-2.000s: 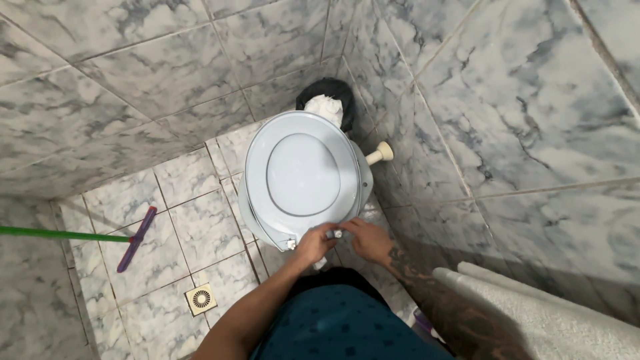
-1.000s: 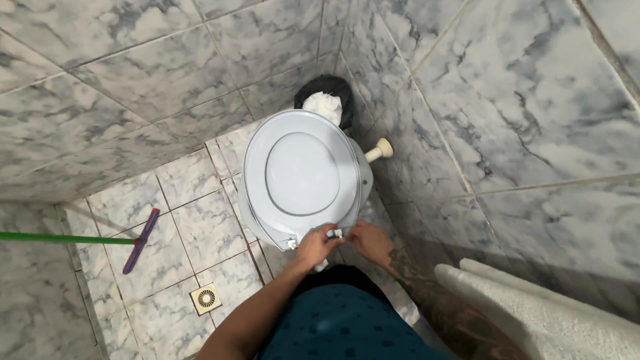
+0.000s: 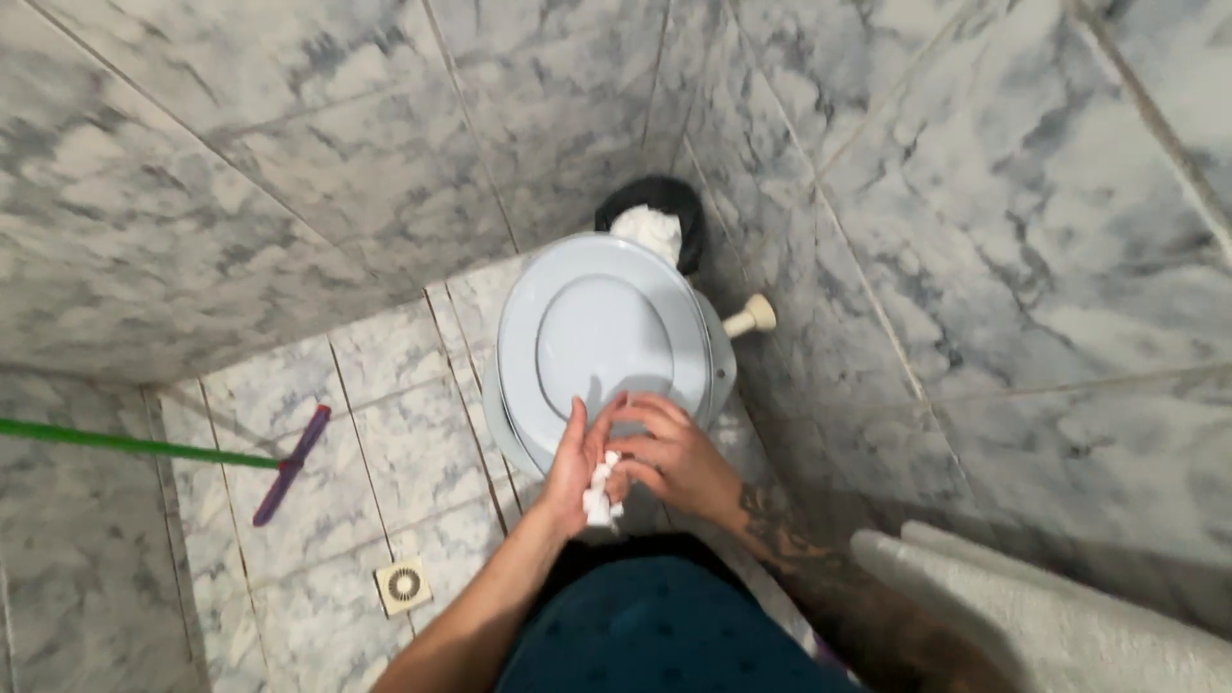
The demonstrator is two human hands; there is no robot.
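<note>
My left hand (image 3: 573, 472) is palm up over the near edge of a pale grey toilet lid (image 3: 606, 337), its fingers apart. Small white pieces (image 3: 602, 496) lie against its palm; their exact kind is unclear. From the right, my right hand (image 3: 674, 457) reaches across with bent, spread fingers. Its fingertips are at the left fingers and beside the white pieces, with nothing plainly gripped. The lid is down. Both hands and the body in a teal garment hide the hinge area.
A black-lined bin (image 3: 695, 217) holding crumpled white paper (image 3: 650, 231) stands beyond the toilet. A cream pipe fitting (image 3: 753, 316) is near the right wall. At left are a purple squeegee (image 3: 292, 467) with a green handle and a floor drain (image 3: 404, 584). A pale towel (image 3: 1039, 606) hangs lower right.
Both hands were close together at the near edge of the lid. They have opened out, and the left palm now faces up with the white pieces showing on it.
</note>
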